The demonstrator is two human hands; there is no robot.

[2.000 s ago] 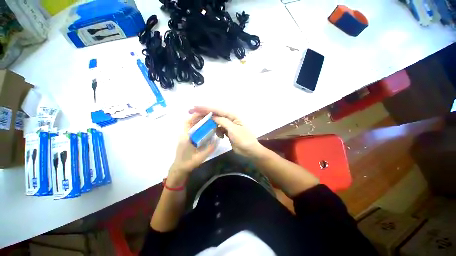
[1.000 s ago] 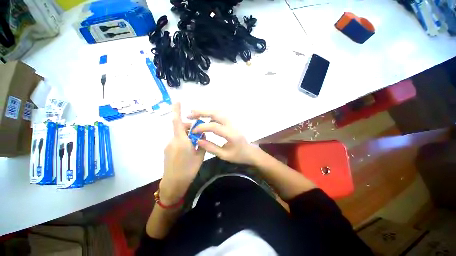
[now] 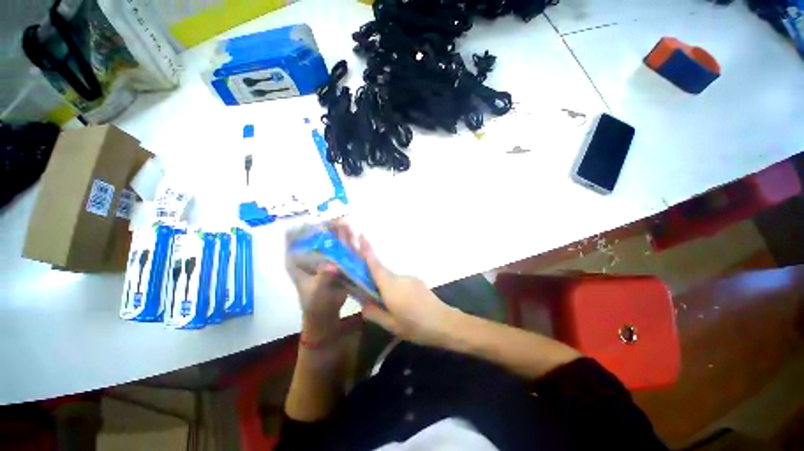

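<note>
A slim blue retail box [image 3: 346,261] is held slantwise over the table's front edge, slightly blurred by motion. My left hand [image 3: 316,280] grips its far left part, and my right hand [image 3: 401,302] holds its near right end. Flat box blanks [image 3: 286,176] lie in a loose white-and-blue stack just beyond my hands. Packed boxes [image 3: 183,280] stand in an upright row to the left. A large tangled pile of black cables [image 3: 423,66] lies at the back.
A brown carton [image 3: 75,198] stands far left, with a larger blue box [image 3: 269,69] and a printed bag [image 3: 115,62] behind. A smartphone [image 3: 605,151] and an orange and dark blue ring-like block [image 3: 683,65] lie right. A red stool [image 3: 617,330] is below the table.
The box has turned from end-on to lengthwise and slanted, with its long blue side showing. My left index finger no longer points up. The view has shifted, so the table's things appear further right.
</note>
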